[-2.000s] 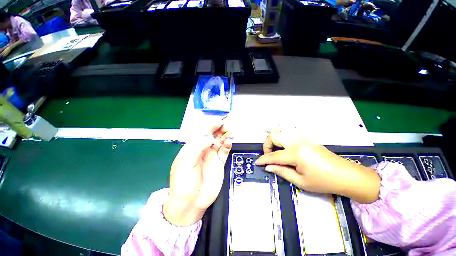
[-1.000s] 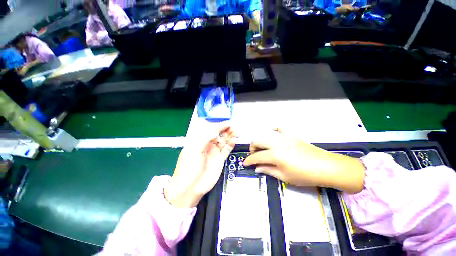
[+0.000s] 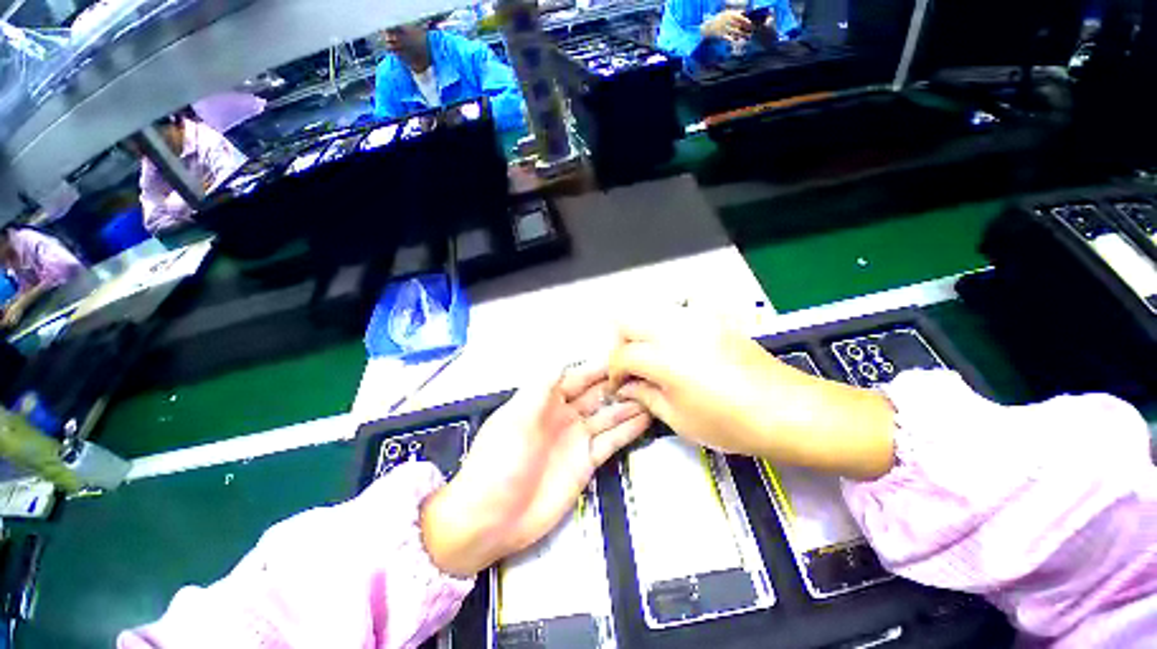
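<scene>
My left hand is palm up over the black foam tray, with small pale lens rings at its curled fingers, too small to count. My right hand meets those fingers from the right, its thumb and fingertips pinched together; whether they hold a ring is hidden. Below the hands, a phone housing lies in a slot, its upper end covered. Another phone housing lies to its right, partly under my right sleeve. The left forearm covers part of the tray's left side.
A blue parts bin with a clear bag stands on the white sheet, a slim dark stick beside it. Another foam tray holds phones at the right. Stacked black trays stand behind. People in blue and pink smocks are across the line.
The view has turned to the right. My right hand has left the camera end of a phone housing and come to the fingers of my left hand, which is now over the tray.
</scene>
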